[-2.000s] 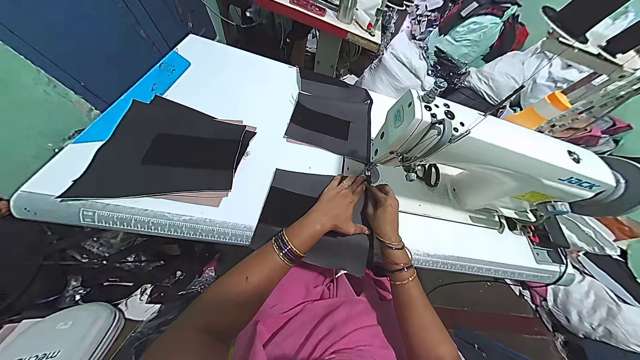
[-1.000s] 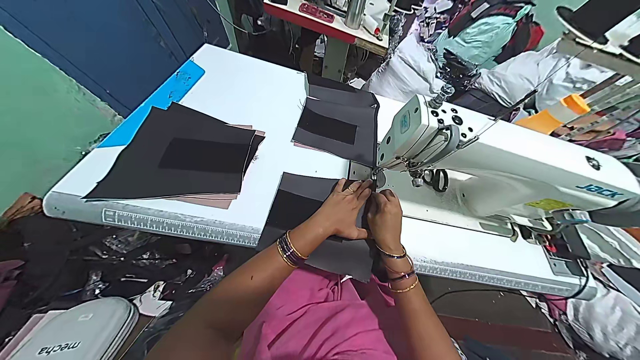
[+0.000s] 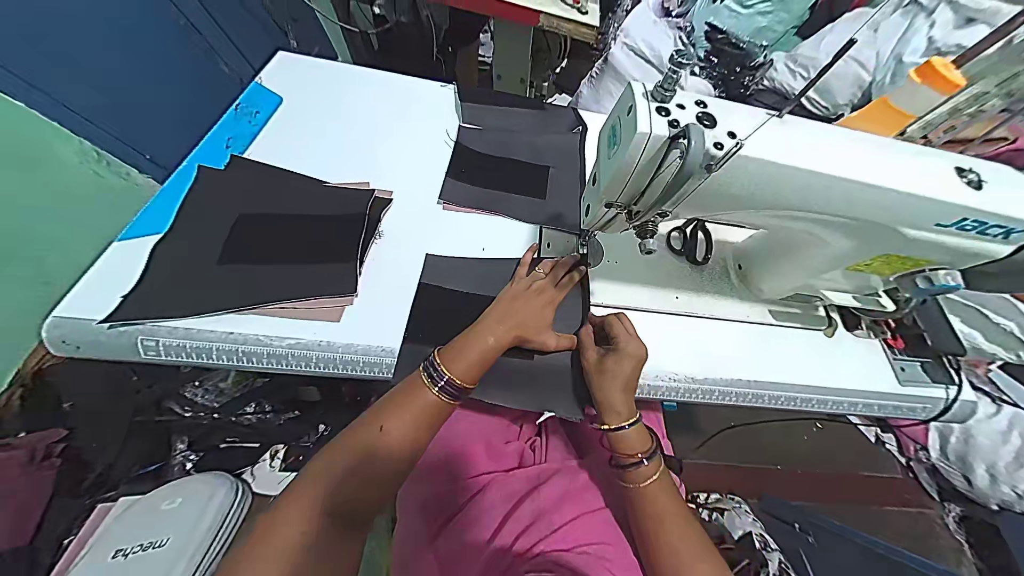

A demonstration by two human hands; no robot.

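A dark grey fabric panel (image 3: pixel 496 320) with a black rectangle lies before the presser foot (image 3: pixel 586 244) of a white Jack sewing machine (image 3: pixel 768 184). My left hand (image 3: pixel 540 308) presses flat on it, fingers spread, fingertips near the foot. At the panel's right edge, my right hand (image 3: pixel 614 352) pinches the fabric between thumb and fingers. Behind the foot lies another such panel (image 3: pixel 512 176), its near corner close to the needle area. To the left rests a stack of dark panels (image 3: pixel 264 240) with pinkish layers beneath.
Black-handled scissors (image 3: pixel 690 242) lie on the machine bed under the arm. A measuring scale (image 3: pixel 272 354) runs along the table's front edge. White bags (image 3: pixel 640 56) are heaped behind the machine. A grey case (image 3: pixel 164 528) sits at lower left, below table level.
My right hand has shifted slightly toward me along the panel's right edge since one second ago. My left hand still lies on the panel.
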